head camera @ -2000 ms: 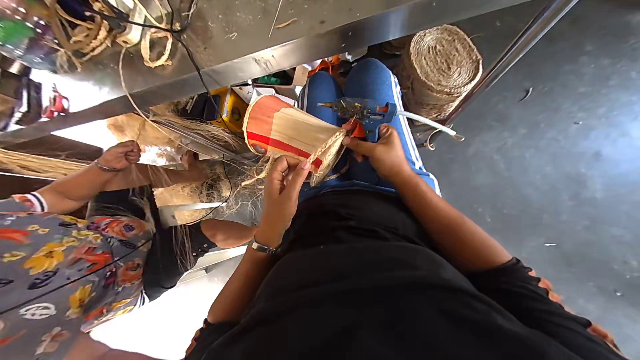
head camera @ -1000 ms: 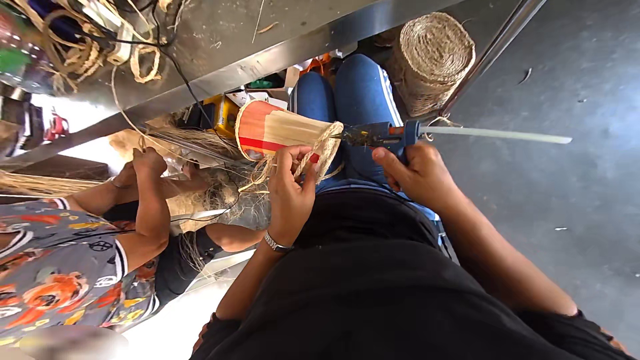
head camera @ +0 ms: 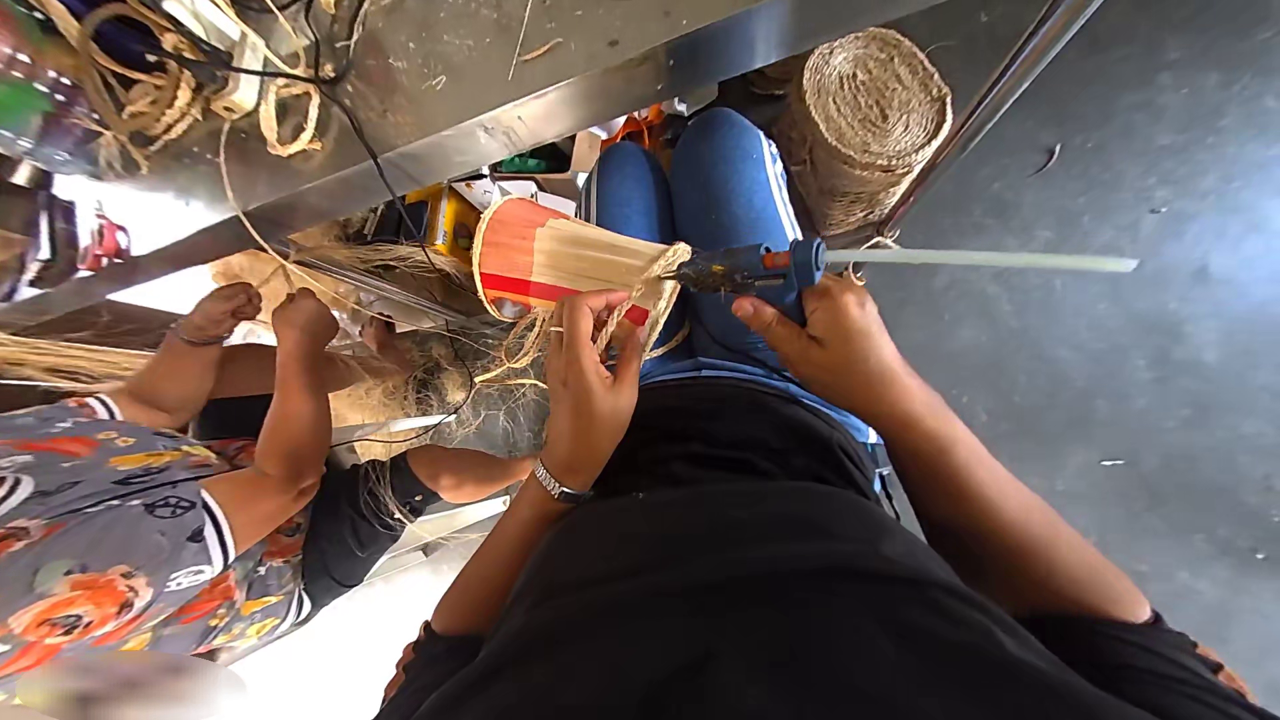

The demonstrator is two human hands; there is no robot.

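My left hand point(head camera: 590, 390) pinches a braided fibre cord point(head camera: 615, 325) at the narrow end of a tapered cone-like piece point(head camera: 590, 258) in tan, orange and red. That piece lies on its side above my lap, its wide end pointing left. My right hand point(head camera: 830, 345) holds a blue hot glue gun point(head camera: 800, 268) by its handle. The gun's dark, stained nozzle meets or nearly meets the braided rim; actual contact cannot be told. From the back of the gun sticks a long pale glue stick point(head camera: 985, 260).
A metal table point(head camera: 480, 60) with cables and fibre loops point(head camera: 290, 118) crosses the upper left. A big roll of braided fibre point(head camera: 870, 110) stands beside my knees. At left, a co-worker's hands point(head camera: 300, 318) handle thin strands. Boxes point(head camera: 455, 220) sit under the table.
My right hand has brought the glue gun, first lying across my thighs, to the narrow end of the piece. The co-worker's hands have moved.
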